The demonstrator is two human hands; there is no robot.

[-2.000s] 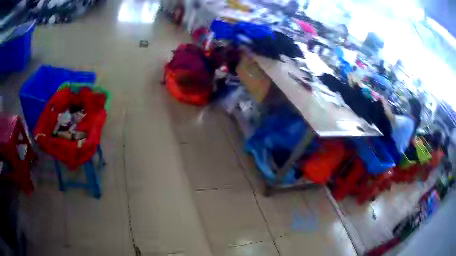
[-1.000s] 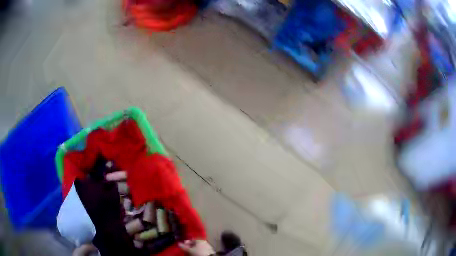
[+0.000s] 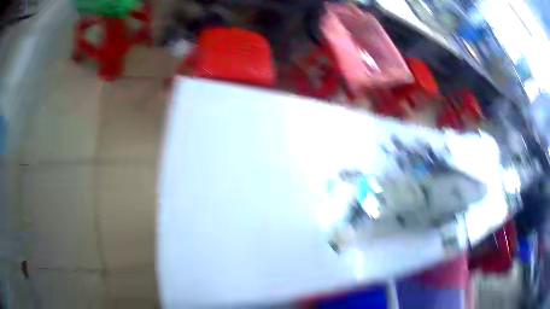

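No hand shows in the head view, which is blurred. Nearest in front of me is a white sewing table (image 3: 241, 181). A cream-grey sewing machine (image 3: 428, 196) stands on its right half, with a small bright blue piece (image 3: 365, 188) near its needle end. The needle area is too blurred to make out. Blue and purple-pink shapes (image 3: 428, 286) lie along the bottom edge; I cannot tell what they are.
A red pierced stool (image 3: 235, 55) stands behind the table. To its right is a pink-red basket (image 3: 365, 51) among red stools. A green item (image 3: 108, 6) sits on another red stool (image 3: 113, 45) at the upper left. Tiled floor (image 3: 66, 193) runs along the left.
The view has swung from the aisle and the red-lined basket of spools to the white machine table. The hand seen at that basket's edge is out of the picture.
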